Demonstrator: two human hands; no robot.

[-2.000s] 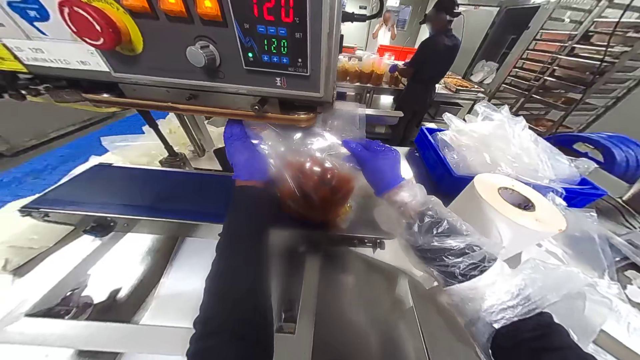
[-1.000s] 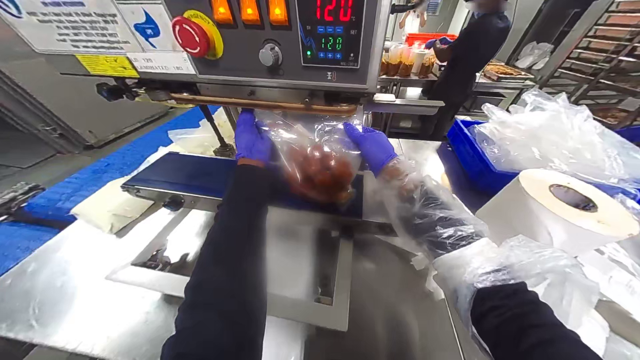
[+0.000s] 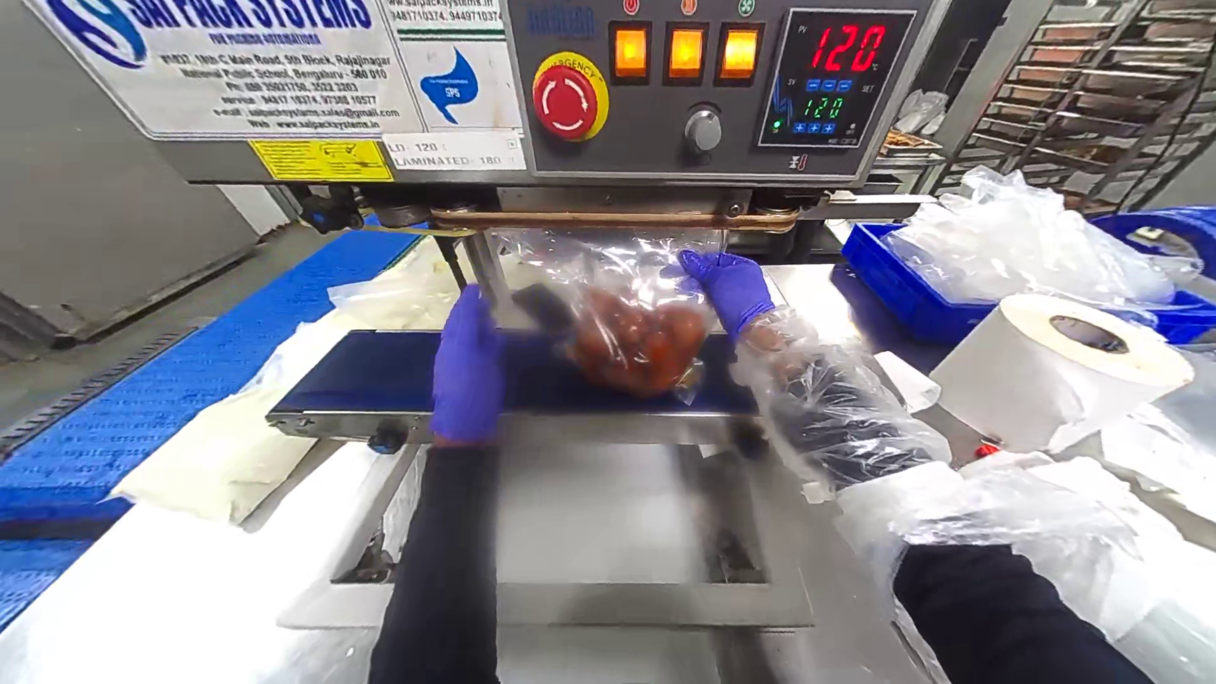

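Observation:
A clear plastic bag of reddish-brown round food pieces (image 3: 641, 342) hangs upright from the belts of a band sealing machine (image 3: 646, 95), its lower part over the dark blue conveyor belt (image 3: 541, 366). My right hand (image 3: 730, 285), in a purple glove with a clear plastic sleeve over the arm, pinches the bag's upper right edge. My left hand (image 3: 468, 366), also gloved in purple, is off the bag, over the conveyor's front edge to its left, with nothing visible in it; it is blurred and its fingers look straight and close together.
At right, a blue crate (image 3: 879, 285) holds clear plastic bags (image 3: 1035, 247), behind a white label roll (image 3: 1054, 370). Crumpled clear plastic lies near my right forearm. Pale filled bags (image 3: 237, 437) lie left of the conveyor, beside a blue surface (image 3: 190, 380). A tray rack (image 3: 1054, 95) stands behind.
My left hand has let go of the bag's upper left side and moved down and left of it. My right hand stays at the bag's right edge. The view has turned left.

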